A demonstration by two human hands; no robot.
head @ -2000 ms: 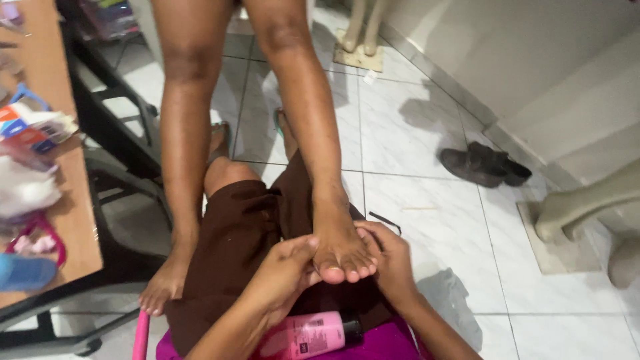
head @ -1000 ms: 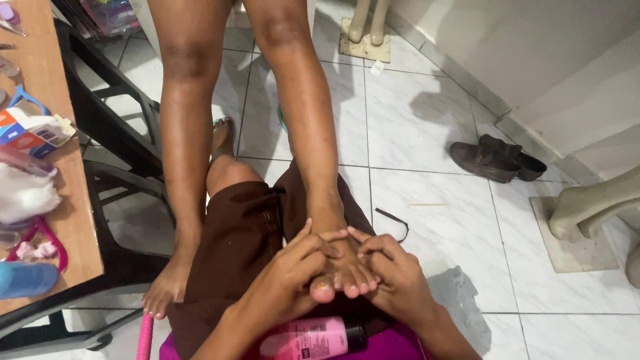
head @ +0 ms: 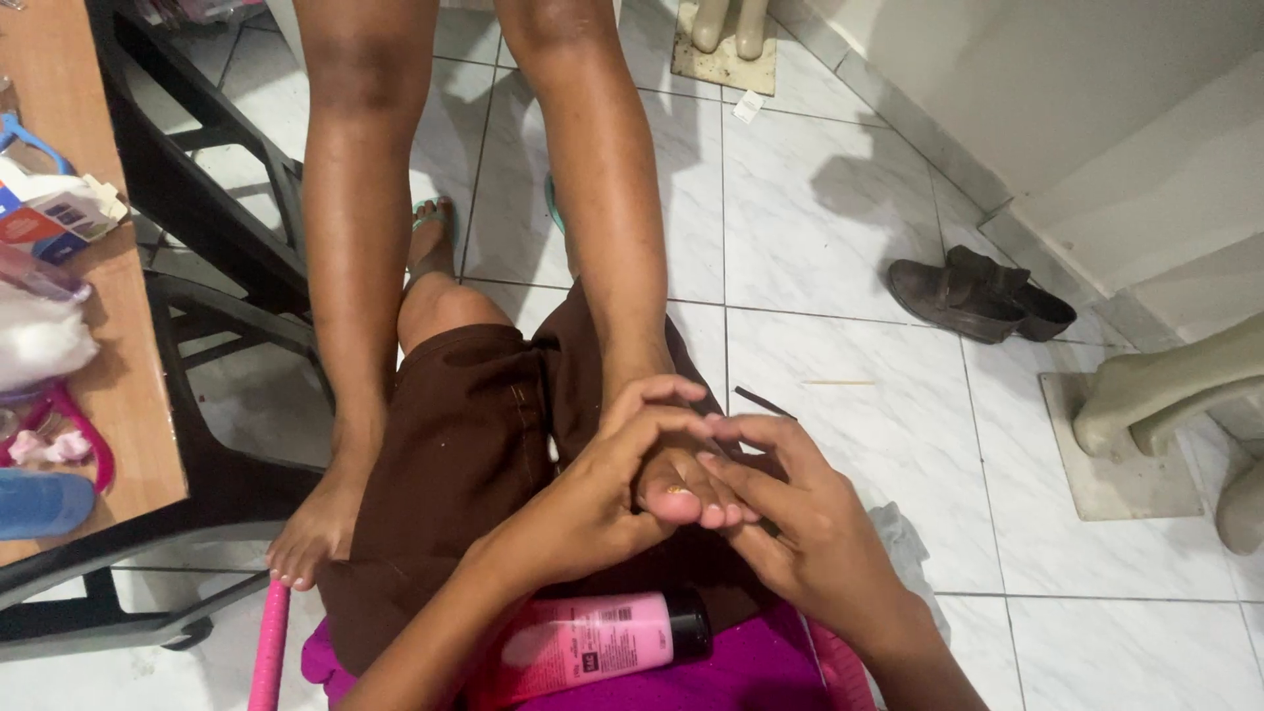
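Another person's bare foot [head: 686, 474] rests over my lap, on the brown shorts [head: 454, 425]. My left hand [head: 612, 484] cups the inner side of this foot near the big toe, its fingers arched over the top. At the little-toe side, my right hand [head: 800, 504] has its fingers bent over the toes and its thumb side low. The fingertips of both hands nearly meet above the foot. A pink bottle with a black cap [head: 602, 637] lies in my lap on purple cloth [head: 731, 681]. The person's other foot [head: 321, 523] rests at the left beside my thigh.
At the left, a wooden table [head: 148, 434] holds cotton wool [head: 39, 341], a blue container [head: 44, 504] and a box [head: 49, 207]. Black chair parts [head: 237, 444] stand below it. Dark shoes [head: 978, 296], a thin stick [head: 837, 382] and mannequin feet [head: 1106, 425] are on the tiled floor at right.
My hands had their fingers on top of the foot a second ago; now they are arched around its sides and toes. The pink bottle has stayed in my lap.
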